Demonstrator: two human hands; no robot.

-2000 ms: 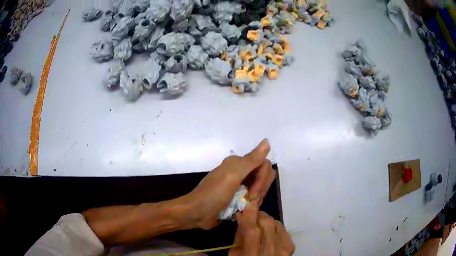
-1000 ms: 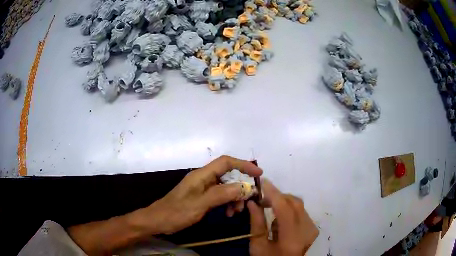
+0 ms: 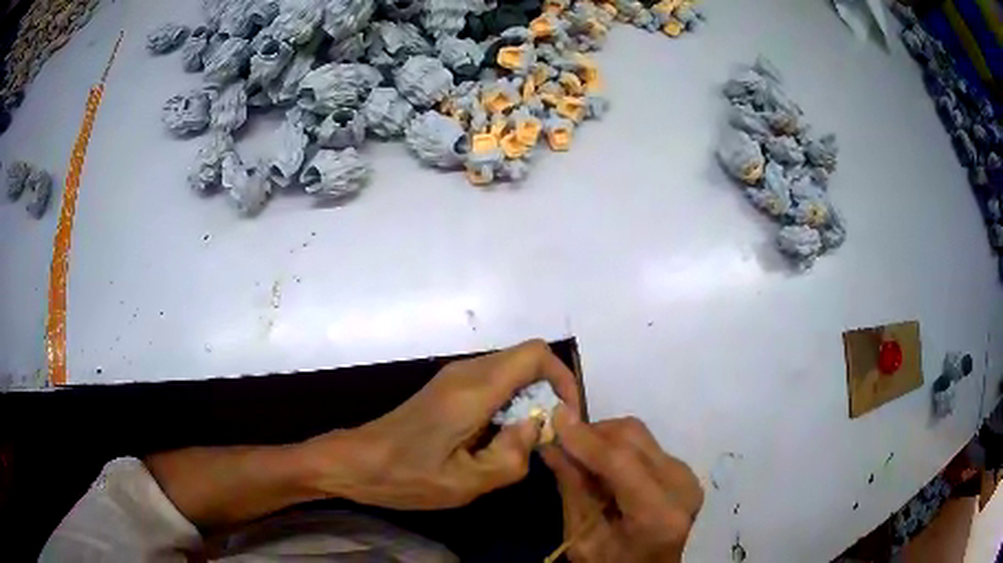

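My left hand (image 3: 473, 423) holds a pale grey ridged hair piece (image 3: 528, 405) between thumb and fingers, over the black surface near the table's edge. A little peach of a face piece (image 3: 544, 427) shows at its lower right side. My right hand (image 3: 632, 484) touches the piece there with thumb and fingertips. A thin tan glue stick (image 3: 576, 533) is held in my right hand and points down and left; its tip is hidden by the hand.
A large heap of grey hair pieces (image 3: 335, 83) lies at the far side, with orange-flecked face pieces (image 3: 517, 138) on its right. Joined heads (image 3: 775, 165) lie further right. A red glue cap (image 3: 890, 356) sits on a brown board (image 3: 869, 398), beside small grey-dark pieces (image 3: 946, 390).
The held piece has turned in my fingers, showing less peach than a second ago. My right hand's fingertips have closed onto it. The glue stick now points more steeply down. The camera view has shifted slightly.
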